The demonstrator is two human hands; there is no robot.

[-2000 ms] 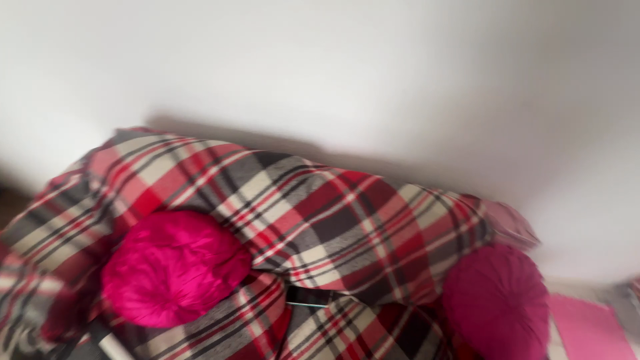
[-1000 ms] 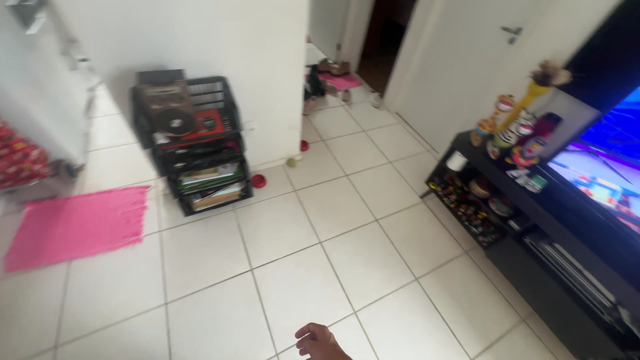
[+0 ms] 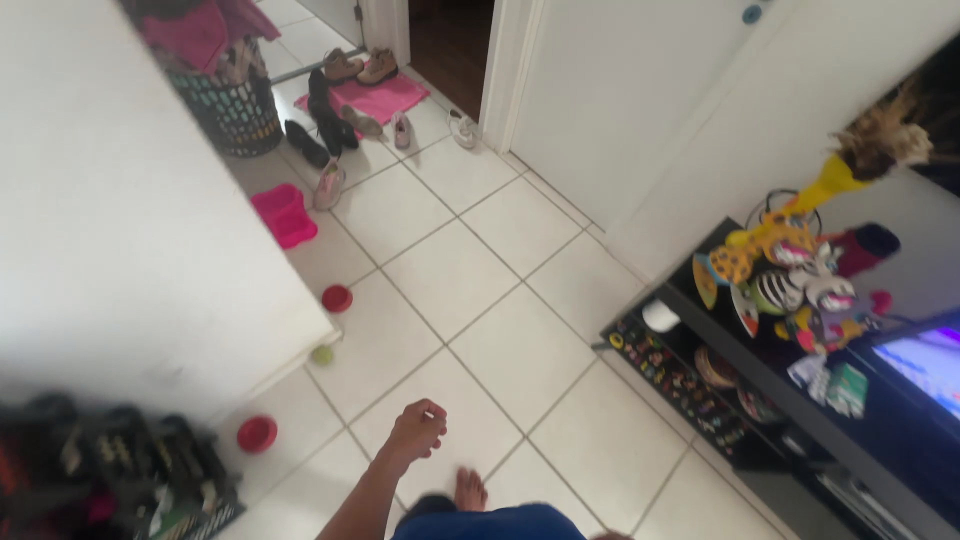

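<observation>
My left hand (image 3: 420,429) hangs over the white floor tiles, its fingers loosely curled with gaps between them and nothing held. Just below and to the right shows my bare foot (image 3: 470,489), beside the blue cloth of my clothing (image 3: 487,523). A small patch of skin shows at the bottom edge, right of the blue cloth; I cannot tell what part it is. Left of the hand, a red bowl (image 3: 256,433) sits on the tiles. Farther up are a green ball (image 3: 322,354) by the wall corner and another red bowl (image 3: 337,298).
Shoes (image 3: 322,112) lie around a pink mat (image 3: 405,96) near a doorway, beside a laundry basket (image 3: 244,112) and a pink plastic tray (image 3: 286,216). A black TV stand (image 3: 720,337) with animal figures runs along the right. A black crate rack (image 3: 112,480) stands lower left.
The view has swung from a plaid-covered sofa with pink cushions to the tiled floor, then closer to the doorway and shoes. A hand shows at the bottom edge one second ago; more forearm shows now.
</observation>
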